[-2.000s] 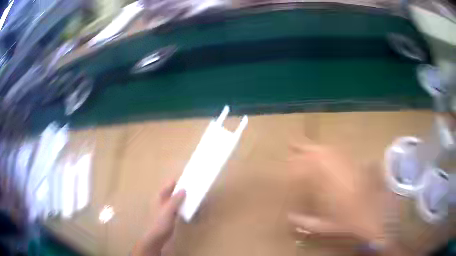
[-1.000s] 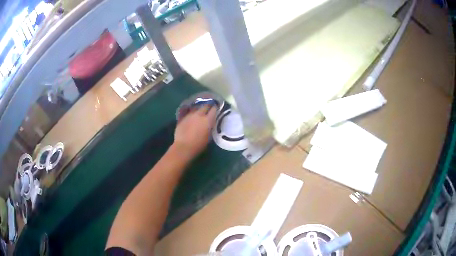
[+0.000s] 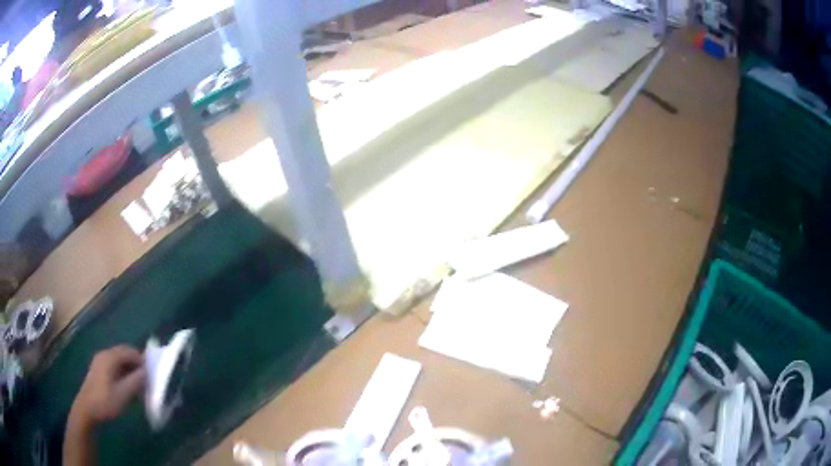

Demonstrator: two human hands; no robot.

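Observation:
My left hand [image 3: 109,387] is at the lower left, over the dark green belt. Its fingers grip the edge of a round white base [image 3: 169,375], which is tilted and seen nearly edge-on, with dark slots. My right hand is not in view. Two more white round bases with parts on them, one at the bottom centre [image 3: 321,452] and one to its right [image 3: 428,451], are cut off by the lower edge. A flat white bar [image 3: 387,396] lies behind them on the brown bench.
Flat white pieces [image 3: 497,323] lie on the bench. A grey post [image 3: 305,155] stands beside the belt [image 3: 232,305], near a pale raised board [image 3: 474,150]. A green crate [image 3: 670,382] at the lower right holds jumbled white assemblies. More white parts [image 3: 173,196] lie across the belt.
The view has swung right, showing the green crate. My left hand, earlier at the base beside the post, now holds a base over the belt. The white arm held earlier is out of it.

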